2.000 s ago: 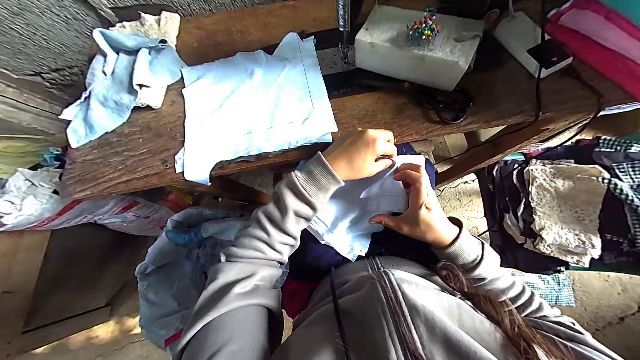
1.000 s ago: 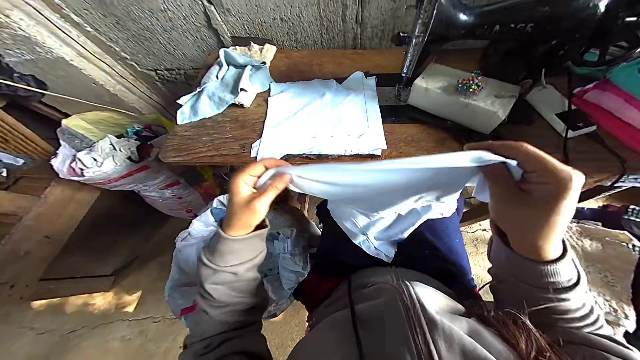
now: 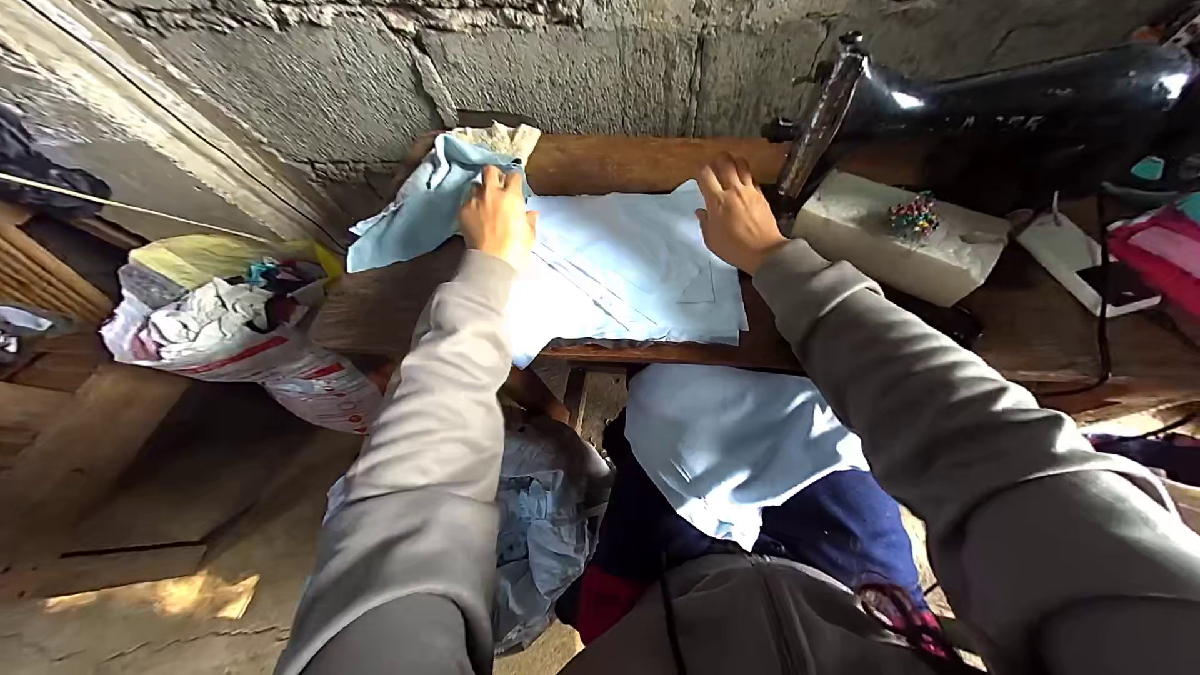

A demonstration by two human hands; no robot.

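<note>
Light blue cut fabric pieces (image 3: 628,272) lie flat on the wooden table, with lines marked on them. My left hand (image 3: 499,217) is at their upper left corner, over the edge of a crumpled blue cloth (image 3: 408,220); whether its fingers grip anything cannot be told. At their upper right edge, my right hand (image 3: 736,214) rests with fingers spread and nothing seen in it. Another light blue fabric piece (image 3: 731,441) lies across my lap, below the table edge.
A black sewing machine (image 3: 994,103) stands at the back right. Before it sit a pale block (image 3: 891,234) holding colourful pins and a white object (image 3: 1087,262) with a dark phone-like item. A sack of cloth scraps (image 3: 225,319) stands left of the wooden table (image 3: 375,309).
Both hands have let go of the light blue piece they held stretched; it now lies on my lap. They have moved forward to the fabric on the table.
</note>
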